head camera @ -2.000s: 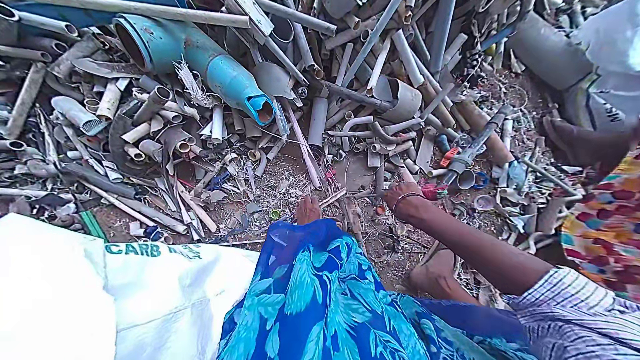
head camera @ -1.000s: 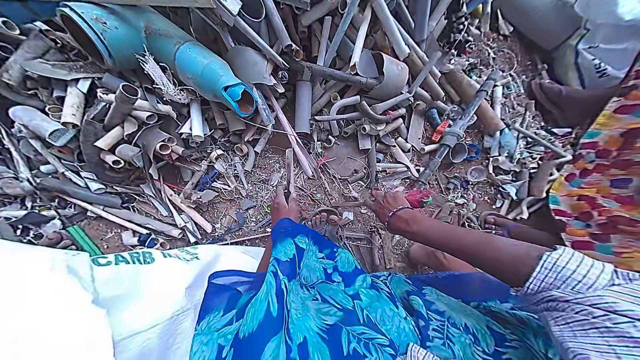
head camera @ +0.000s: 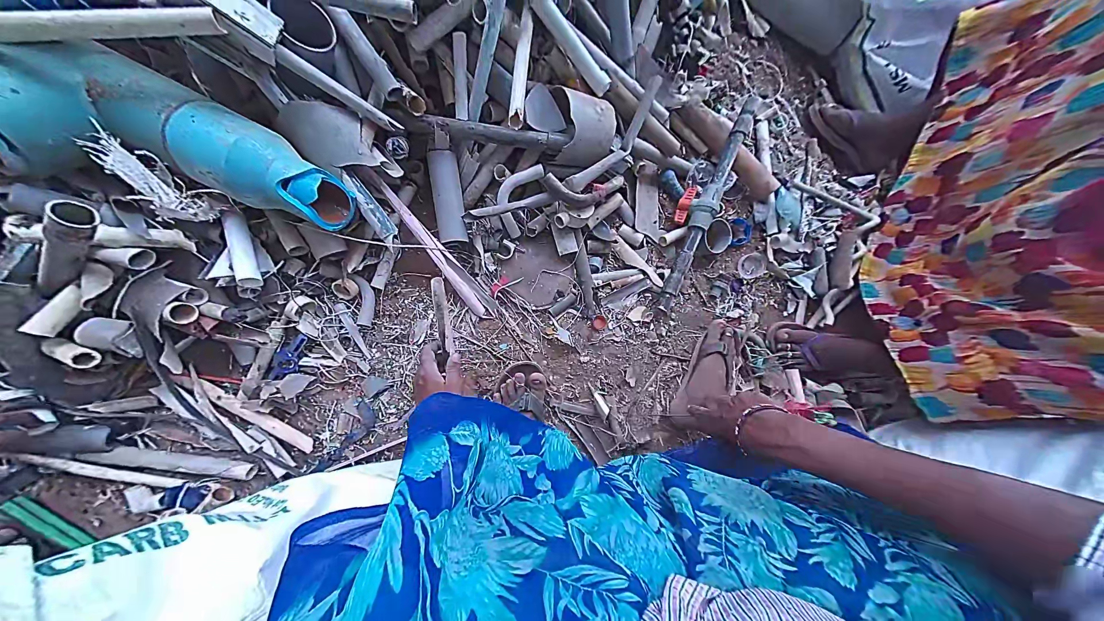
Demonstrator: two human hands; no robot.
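My left hand (head camera: 442, 377) is closed round a narrow, flat, stick-like piece (head camera: 442, 312) that points away from me, in front of the blue floral cloth over my lap. My right hand (head camera: 729, 416), with a bracelet at the wrist, reaches down against my sandalled right foot (head camera: 709, 371); its fingers are partly hidden, and whether they hold anything is unclear. Toes in another sandal (head camera: 523, 385) show between the hands. Beyond them lies a heap of broken grey plastic pipes (head camera: 447, 194), with a large blue pipe (head camera: 233, 151) on the left.
A white sack (head camera: 233, 552) bearing writing lies at lower left. Another person in multicoloured patterned cloth (head camera: 1000, 241) is close on the right, with a foot (head camera: 841, 354) near mine. A long grey pipe with a fitting (head camera: 705, 207) and a red plastic piece (head camera: 686, 204) lie ahead.
My right hand has moved right and closer to me, down to the foot. The narrow piece in my left hand shows one second ago but not two seconds ago. The person at right shows more.
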